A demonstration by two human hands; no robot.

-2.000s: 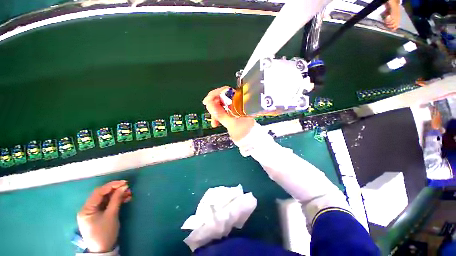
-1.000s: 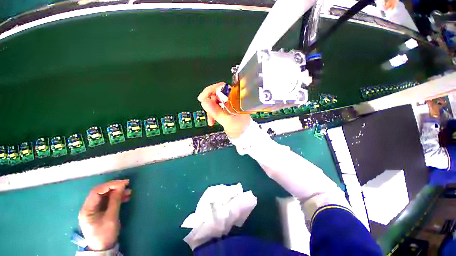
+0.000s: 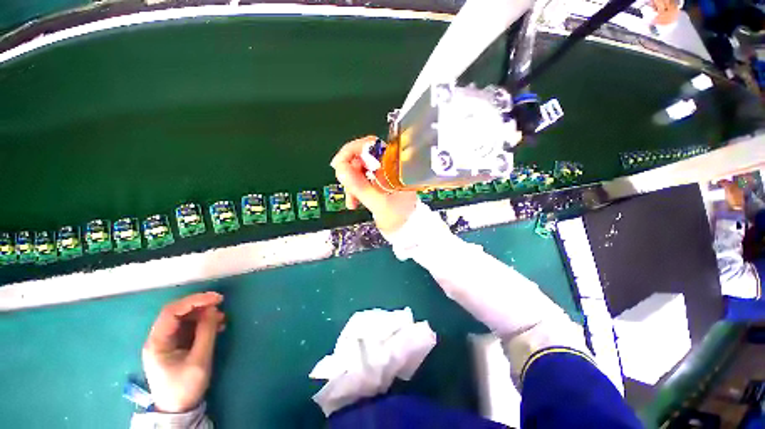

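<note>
My right hand (image 3: 369,180) is closed around the amber lower part of a silver, square-ended dispensing tool (image 3: 470,134), above the belt's near edge. The tool hides its tip and some boards. Small green circuit boards (image 3: 190,219) with yellow and blue parts lie in a long row along that edge, on both sides of my right hand. My left hand (image 3: 180,348), with a blue wrist band, is over the teal bench (image 3: 268,335). Its fingers are curled and the thumb is close to the fingertips. I see nothing in it, but the fingertip contact is unclear.
Crumpled white tissue (image 3: 373,356) lies between my arms. A pale support arm (image 3: 461,50) and black lines cross above the dark green belt (image 3: 210,100). At right are a black mat (image 3: 650,226) and a white block (image 3: 653,335). Other people's hands (image 3: 665,10) show at the right.
The boards sit at different places along the belt edge; their direction is unclear. The tool and my right hand have shifted slightly left. My left hand appears slightly farther right as the view shifts.
</note>
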